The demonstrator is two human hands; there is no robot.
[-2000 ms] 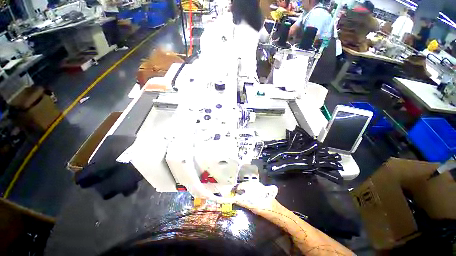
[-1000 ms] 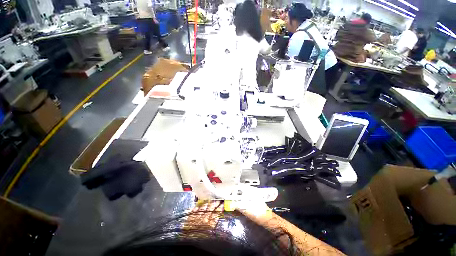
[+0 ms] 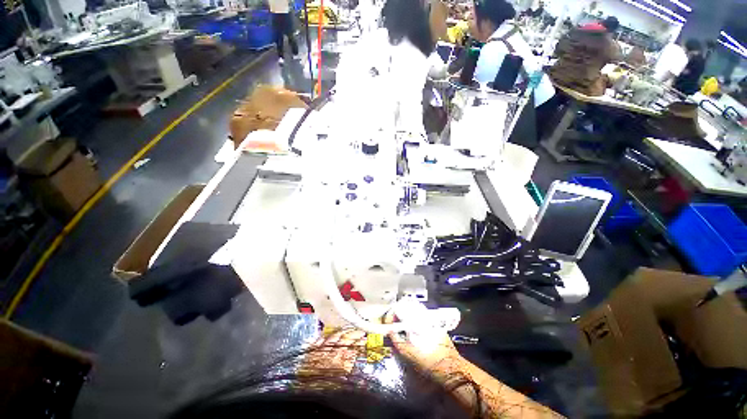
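The white sewing machine head [image 3: 328,270] with a red logo stands in the centre. A small yellow block [image 3: 375,347] shows below it at the needle area. My right hand [image 3: 422,342] is at the right of this block, partly under the pale rounded arm; its fingertips and anything in them are not clear. My left hand is not clearly visible; hair and glare cover the area left of the block. Black fabric panels [image 3: 190,270] lie left of the machine. A tangled pile of black strips [image 3: 495,260] with shiny lines lies right of it.
A control panel [image 3: 568,219] stands right of the strips. An open cardboard box [image 3: 635,344] is at the low right, another [image 3: 41,368] at the low left. A narrow carton [image 3: 156,233] is along the table's left side. People are behind the machine.
My right hand stays near the yellow block, with small shifts at the fingers. The view has tilted slightly. A walking person at the back left has moved farther along.
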